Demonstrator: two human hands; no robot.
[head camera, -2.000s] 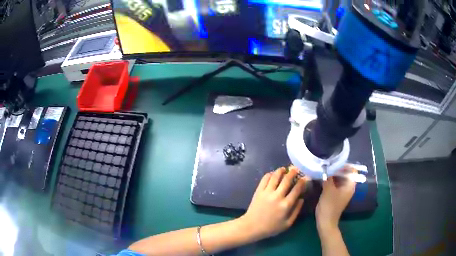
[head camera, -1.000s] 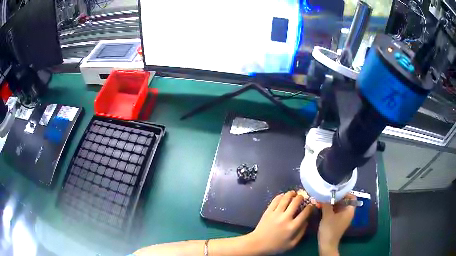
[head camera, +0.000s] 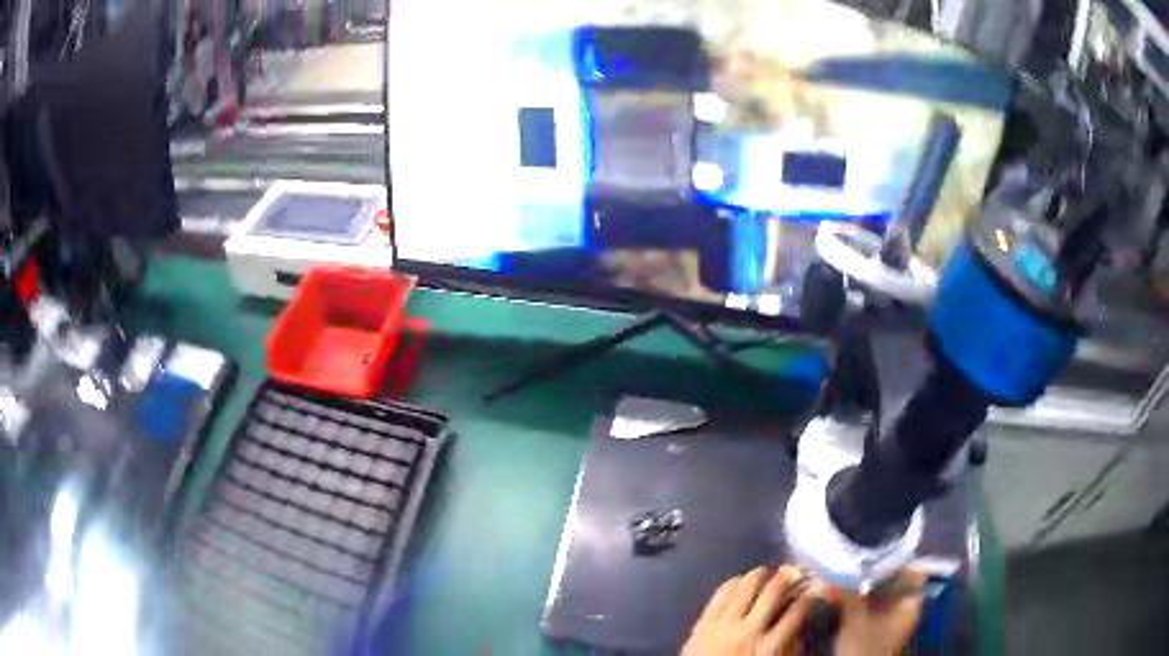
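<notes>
My left hand (head camera: 741, 618) is at the bottom edge, partly cut off, its curled fingers under the left side of the ring light (head camera: 856, 554). Blur and the lens hide what its fingertips hold. My right hand (head camera: 882, 618) is close beside it, fingers closed on a thin light tool (head camera: 933, 565) whose end sticks out to the right. The black microscope tube (head camera: 913, 436) with its blue band leans above both hands. A small dark, shiny component pile (head camera: 656, 528) lies on the dark base plate (head camera: 609, 564), left of my hands.
A monitor (head camera: 494, 192) with a bright magnified image stands behind. A red bin (head camera: 336, 336) is behind the black pocketed tray (head camera: 308, 481) at left. A white instrument (head camera: 305, 231) stands back left. A silvery-white piece (head camera: 654, 418) lies at the plate's top edge.
The view has tilted up, so everything sits lower and my hands are cut off more. The magnified image on the monitor has changed. Both hands stay under the lens.
</notes>
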